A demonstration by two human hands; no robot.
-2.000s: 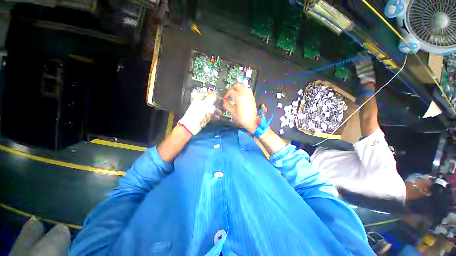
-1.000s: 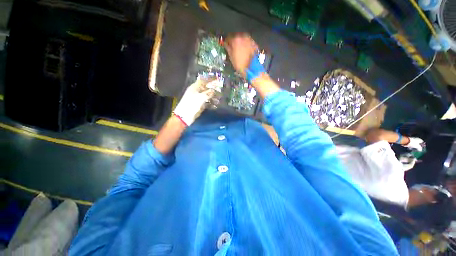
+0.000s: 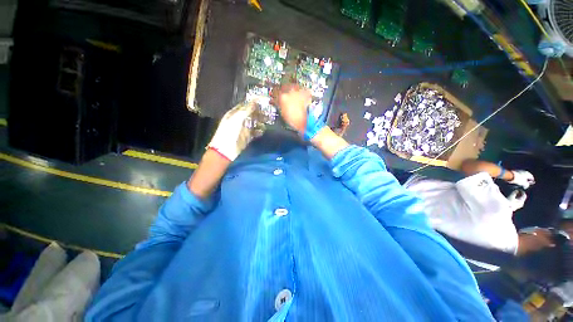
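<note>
A dark solder pallet lies flat on the bench with speckled green circuit boards in its pockets. One board shows at the far left pocket and another at the far right. My left hand, in a white glove with a red cuff, is at the near left edge of the pallet, fingers by the near left board. My bare right hand, with a blue wrist strap, is over the near middle of the pallet and covers part of the near right board. It is blurred; whether either hand holds something cannot be told.
An open cardboard box heaped with small silver parts stands right of the pallet, with loose parts beside it. Spare boards lie along the far side. A thin white cable crosses the box. A coworker's gloved hand is at right.
My right hand has come back from the far boards to the near middle of the pallet. My left hand has shifted slightly left and nearer me.
</note>
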